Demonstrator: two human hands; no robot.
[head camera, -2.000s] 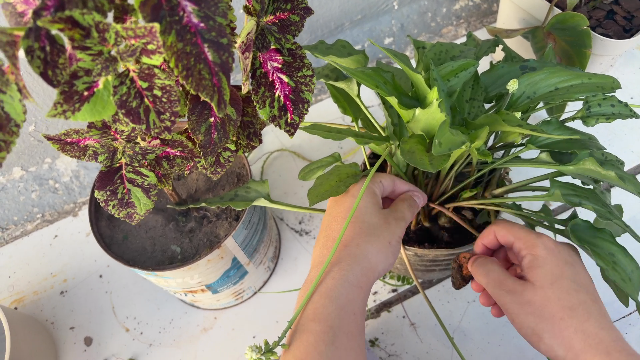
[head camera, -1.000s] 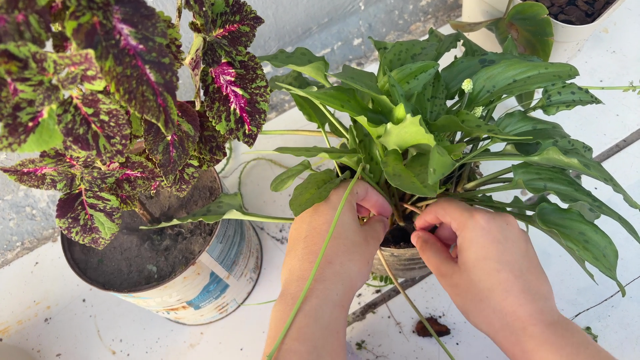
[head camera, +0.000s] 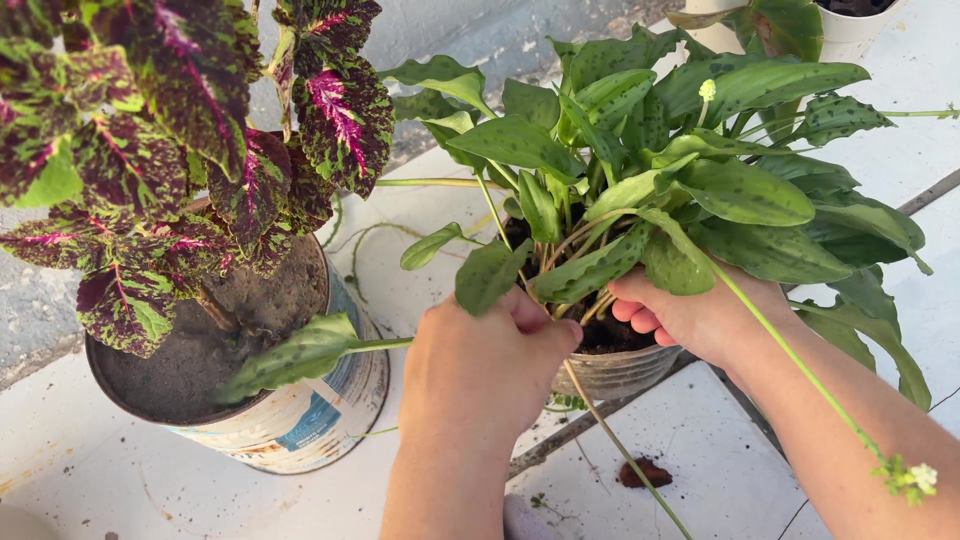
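A leafy plant with dark-spotted green leaves (head camera: 739, 191) grows in a ribbed pot (head camera: 619, 373) with dark soil. My left hand (head camera: 487, 352) is at the pot's left front, thumb and forefinger pinched on stems at the plant's base. Just right of it, my right hand (head camera: 686, 311) reaches under the leaves, its fingers beside the stems; leaves hide the fingertips, so its hold cannot be told. A long flower stalk (head camera: 795, 352) lies across my right forearm. One spotted leaf (head camera: 300, 358) sticks out left of my left hand, over the tin's rim.
On the left, a coleus (head camera: 127, 300) with purple and green leaves stands in a rusty painted tin (head camera: 337, 420). A brown fragment (head camera: 645, 473) lies on the white tiles (head camera: 712, 427) before the pot. Another potted plant with a white pot (head camera: 851, 34) is at the back right, near the wall.
The brown fragment, in my right hand two seconds ago, now lies on the tiles. My right hand has moved in under the leaves. The flower stalk has swung from my left forearm to my right.
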